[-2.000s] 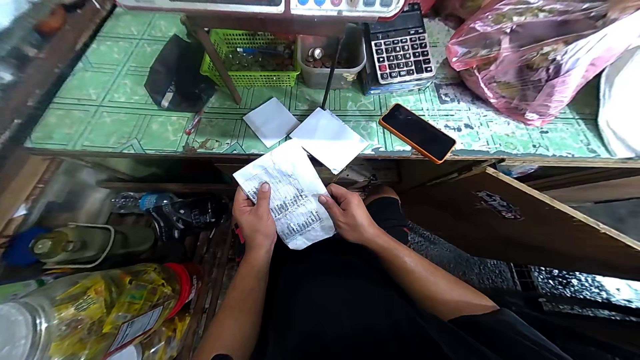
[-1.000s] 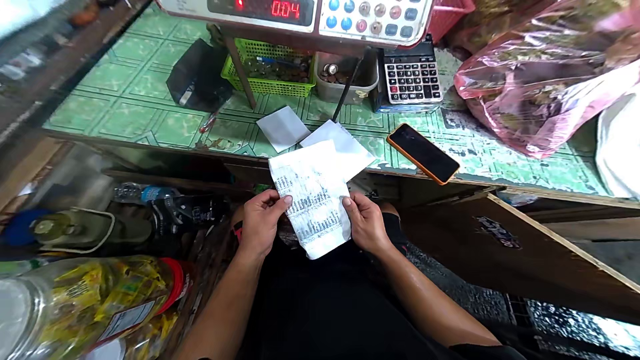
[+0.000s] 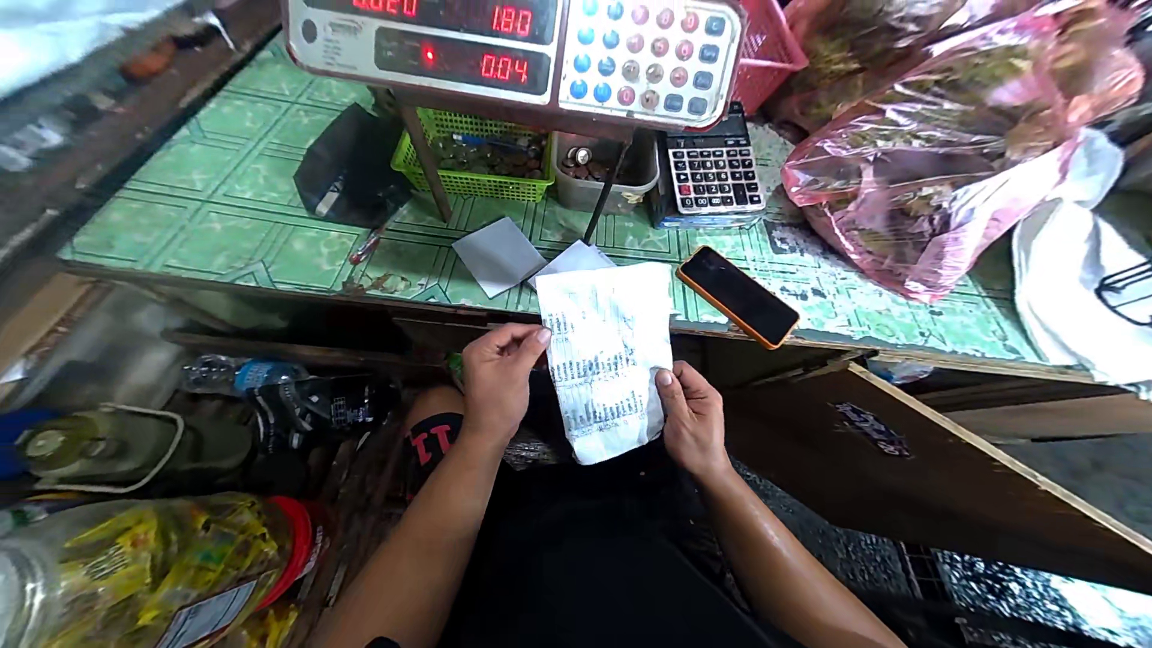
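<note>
A creased white sheet of paper (image 3: 607, 360) bearing handwriting is held up over my lap. My left hand (image 3: 499, 378) pinches its left edge between thumb and fingers, and my right hand (image 3: 693, 416) grips its right edge lower down. Behind the sheet's top, a folded white paper (image 3: 574, 258) lies partly hidden on the table, beside a grey-white square of paper (image 3: 498, 256). A smartphone in an orange case (image 3: 740, 295) rests at the table's front edge, just right of the sheet.
A digital scale (image 3: 513, 58) stands over a green basket (image 3: 477, 184) and a grey tub (image 3: 605, 193) of coins. A calculator (image 3: 715, 175) and pink plastic bags (image 3: 909, 189) are to the right. Below are an open wooden door (image 3: 945, 459), a plastic jar (image 3: 135, 567) and bottles (image 3: 216, 373).
The held sheet and both my hands have shifted to the right. The sheet is more upright than two seconds ago. The view has moved, showing more of the scale.
</note>
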